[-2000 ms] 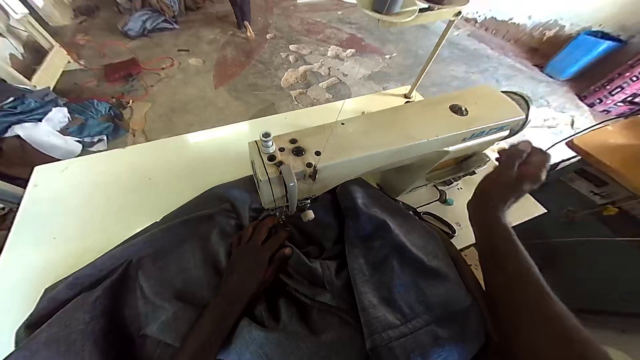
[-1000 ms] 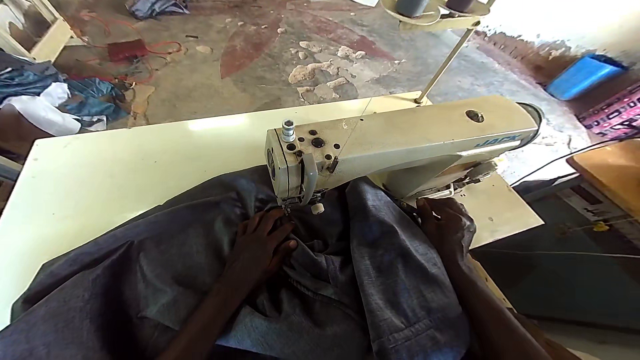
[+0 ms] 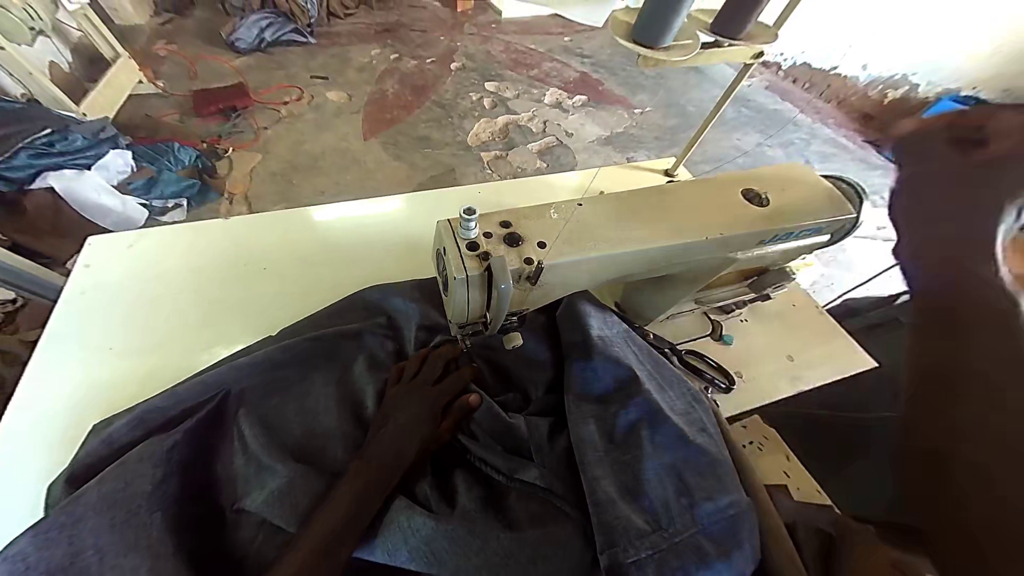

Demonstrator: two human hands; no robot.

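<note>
A dark grey-blue garment (image 3: pixel 304 432) lies bunched over the table of an industrial sewing machine (image 3: pixel 640 224), part of it under the needle end. My left hand (image 3: pixel 424 392) rests flat on the cloth, its fingertips beside the presser foot (image 3: pixel 464 342). High at the right edge is my right hand (image 3: pixel 960 148), raised, dark and blurred, clear of the cloth; its fingers cannot be made out. Black-handled scissors (image 3: pixel 704 370) lie on the machine bed to the right of the cloth, their blades partly hidden.
The pale tabletop (image 3: pixel 200 296) extends left of the machine. Thread cones (image 3: pixel 662 22) stand on a holder behind it. Piled fabric (image 3: pixel 104 172) lies at the left, and a red object with cord (image 3: pixel 222 99) on the floor. A blue container (image 3: pixel 948 106) is partly hidden by my right hand.
My right hand has gone from beside the machine arm to high at the right, uncovering the scissors that it hid one second ago. My left hand has stayed on the cloth near the needle.
</note>
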